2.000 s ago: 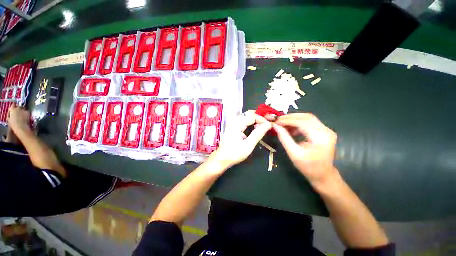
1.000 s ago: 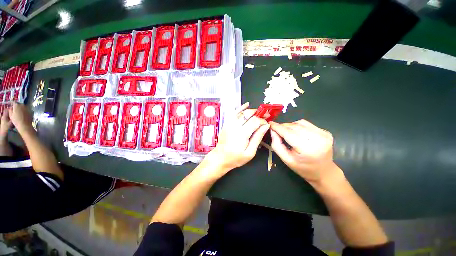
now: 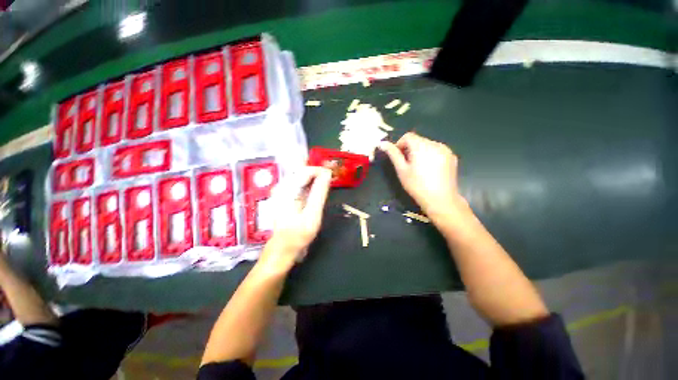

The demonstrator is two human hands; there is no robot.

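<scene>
My left hand (image 3: 303, 206) holds a red plastic housing (image 3: 348, 169) by its left end, just above the dark green bench. My right hand (image 3: 420, 167) is apart from the housing, with thumb and forefinger together at the right edge of a heap of small pale strips (image 3: 362, 128). Whether a strip is between those fingertips is too small to tell. A few separate pale strips (image 3: 364, 231) lie nearer to me. A translucent blister tray (image 3: 223, 145) with rows of red housings stands left of my hands; a middle-row pocket is empty.
A pale edge strip with red print (image 3: 372, 67) runs behind the work, with a brighter green surface beyond. A black rectangular device (image 3: 476, 41) hangs over it. Another person's forearm (image 3: 24, 293) and a dark object (image 3: 22, 200) show at the far left.
My right hand has left the housing and moved to the heap of strips. My left hand still holds the housing, now more fully visible. The view has shifted to the right.
</scene>
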